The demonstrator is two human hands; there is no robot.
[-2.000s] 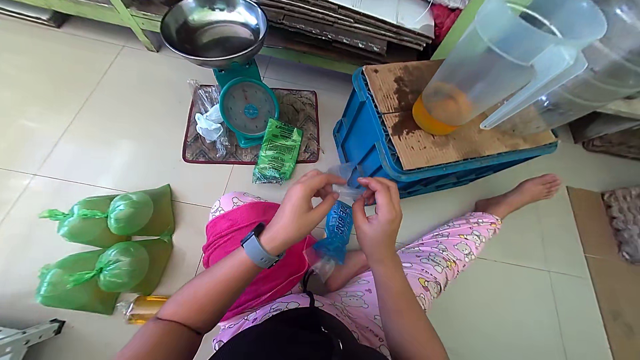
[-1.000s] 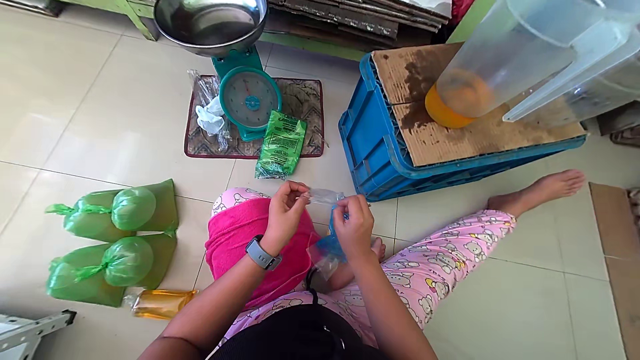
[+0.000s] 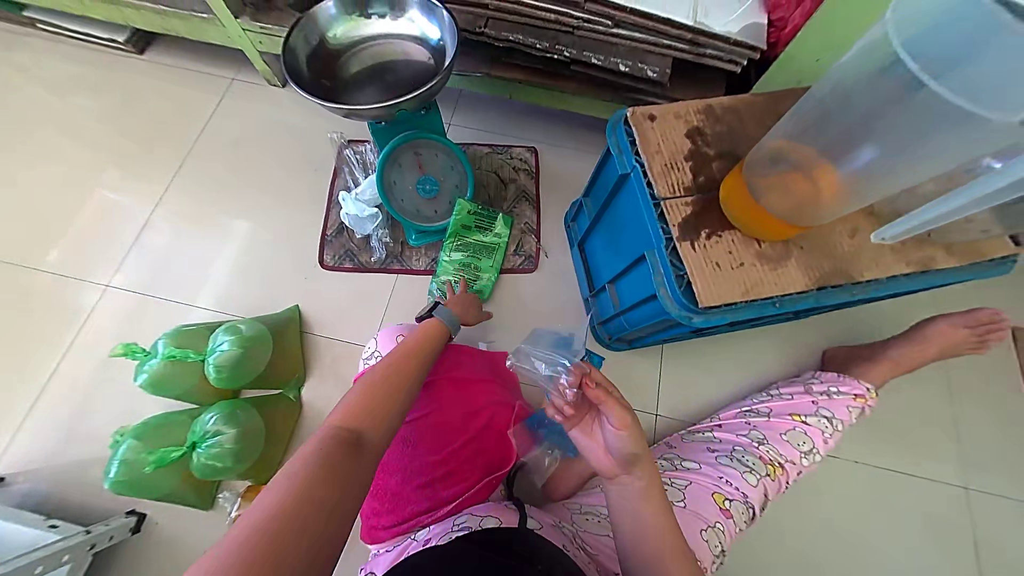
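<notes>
My left hand, with a watch at its wrist, reaches to the lower end of a green plastic packet, fingers spread against it. The packet lies partly on a patterned mat, by a teal dial scale with a steel bowl. Near my lap my right hand pinches a clear plastic bag. Blue plastic packaging shows below that hand, partly hidden. A pink cloth covers one thigh.
Several knotted green bags sit on the tiles at left. Right, a blue crate topped with cardboard bears a clear jug with orange liquid. A metal frame is at lower left, a green shelf behind.
My left hand has left the clear bag and moved forward to the green packet. My right hand still holds the clear bag. The orange-filled bag at left is now mostly hidden.
</notes>
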